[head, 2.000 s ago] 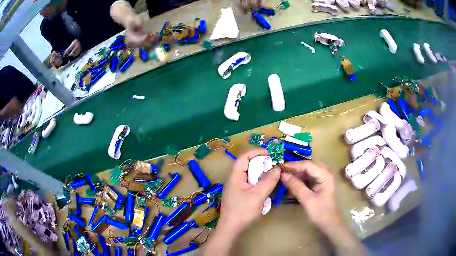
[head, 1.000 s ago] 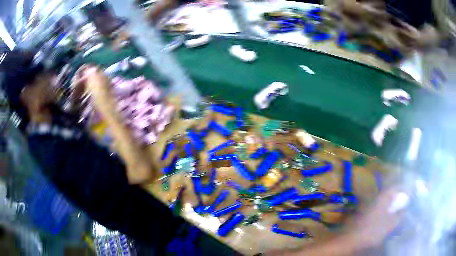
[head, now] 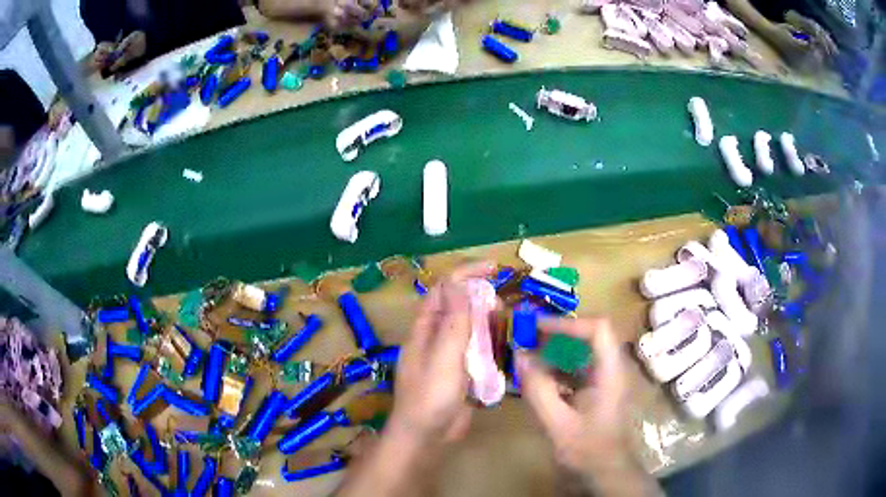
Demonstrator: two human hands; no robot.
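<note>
My left hand (head: pixel 432 354) holds a pale pink plastic housing (head: pixel 483 342) upright, its long side towards my right hand. My right hand (head: pixel 573 398) is blurred and holds a blue battery cell (head: pixel 526 327) with a green circuit board (head: pixel 566 353) beside it, just right of the housing. The cell and the housing look apart. Behind my hands, more blue cells (head: pixel 549 294) lie by a small white block (head: pixel 539 254).
A battery-and-board pile (head: pixel 311 393) spreads over the bench at left. A housing pile (head: pixel 695 340) lies at right. The green conveyor belt (head: pixel 282 209) ahead carries several white housings. People's hands (head: pixel 335 10) show across the belt.
The view has swung back from the left side to the bench in front. Two seconds ago both hands met at a white housing; now a pink housing and a blue cell are held apart.
</note>
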